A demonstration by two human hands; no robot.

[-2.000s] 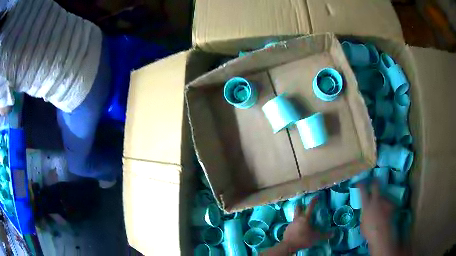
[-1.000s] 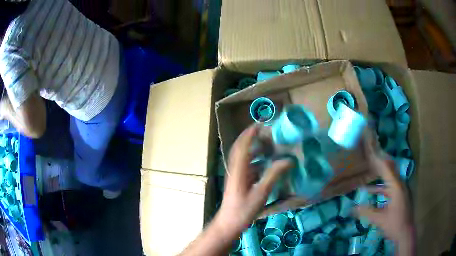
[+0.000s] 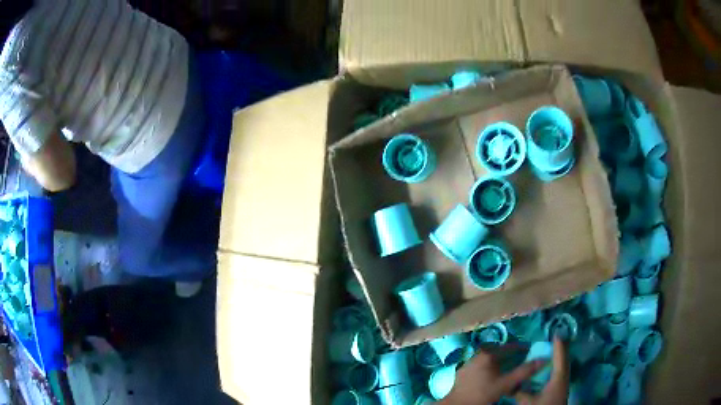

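Note:
The small open carton (image 3: 545,237) lies tilted on turquoise housings inside the large carton (image 3: 273,182). Several turquoise housings (image 3: 395,229) lie loose in the small carton, some upright with spoked inner faces showing, some on their sides. My left hand (image 3: 484,380) and my right hand (image 3: 556,376) are close together at the bottom edge of the picture, just below the small carton, among the loose housings. A housing (image 3: 540,355) shows between their fingers. Both hands are partly cut off and dim, so whether either grips it is unclear.
Carton flaps fold outward at the left, back and right (image 3: 700,237). At the left, a person in a striped top (image 3: 103,79) and jeans is beside a blue stool (image 3: 221,119). A blue tray (image 3: 43,277) holding turquoise housings is at the far left.
My hands have dropped housings into the small carton and moved back down to the pile below it. The small carton now holds more housings than before.

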